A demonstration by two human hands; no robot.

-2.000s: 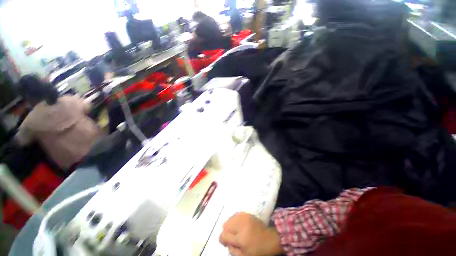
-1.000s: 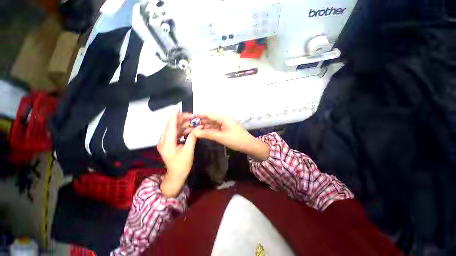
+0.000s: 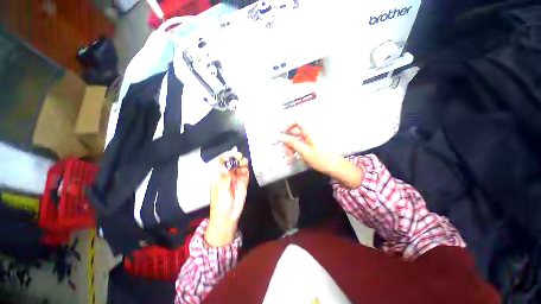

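Note:
My left hand [image 3: 230,196] is raised palm up in front of the table's front edge. Its fingertips pinch a small dark and silvery piece, which looks like a bobbin or bobbin case [image 3: 232,163]. My right hand [image 3: 305,148] is over the white sewing table, right of the needle area, with thumb and forefinger close together. I cannot tell whether a thread is between them. The white sewing machine [image 3: 332,35] marked "brother" stands beyond. Its presser foot area [image 3: 230,102] is above my left hand. Black panels and strips [image 3: 172,119] drape over the left of the table.
Slim dark red snips [image 3: 300,100] lie under the machine arm beside a red-orange patch [image 3: 307,73]. A large black garment pile [image 3: 468,130] fills the right. Red crates [image 3: 70,199] stand at the left and below the table [image 3: 157,261]. Cardboard boxes [image 3: 92,110] are at upper left.
My right hand has come from the garment pile side, met my left hand, then moved apart to the right. My left hand still holds the small piece. The view has swung left and down.

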